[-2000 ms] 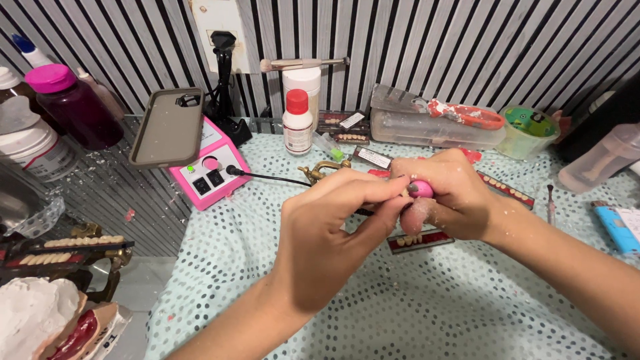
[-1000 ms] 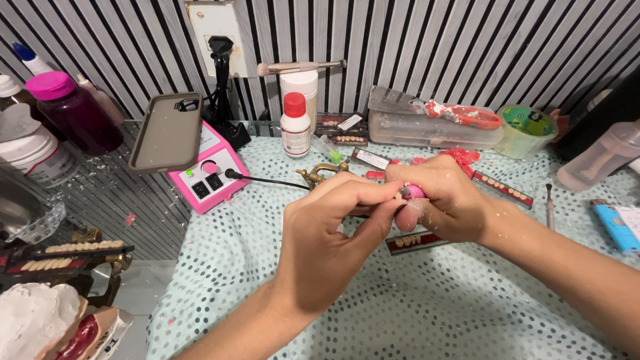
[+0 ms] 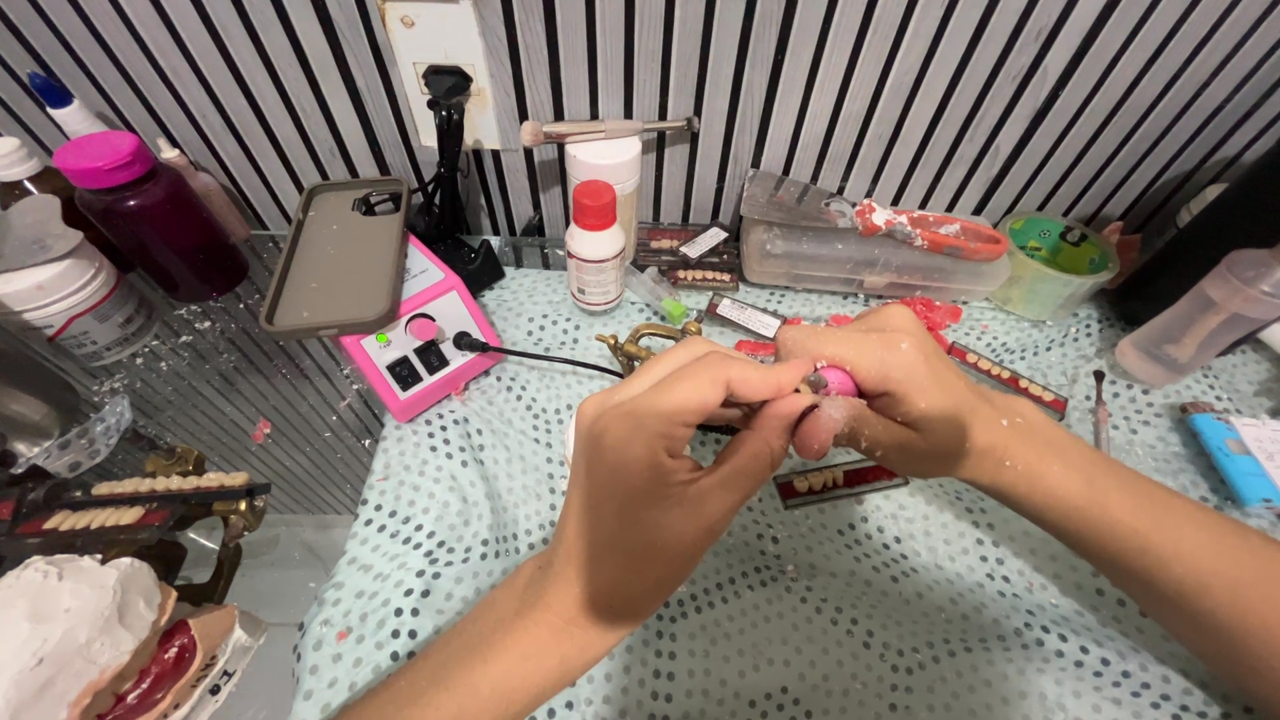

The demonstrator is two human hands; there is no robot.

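Observation:
My right hand (image 3: 890,400) grips a pink rotary handpiece (image 3: 838,381), its metal nose pointing left. My left hand (image 3: 670,460) pinches a tiny pale piece, perhaps an artificial tooth, between thumb and index finger at the handpiece's tip; the fingers mostly hide it. Pale dust covers the right thumb and knuckles. Below the hands lies a strip of artificial teeth on red wax (image 3: 840,483). A brass articulator (image 3: 650,345) is partly hidden behind the left hand. A black cord runs from the pink control box (image 3: 425,335) toward the hands.
A phone case (image 3: 340,255) leans on the control box. Behind stand a red-capped bottle (image 3: 596,250), a plastic case (image 3: 870,260) and a tape roll (image 3: 1057,260). At right lie another tooth strip (image 3: 1006,379), a small brush (image 3: 1100,410) and a blue lighter (image 3: 1232,455). Plaster casts (image 3: 80,630) sit lower left.

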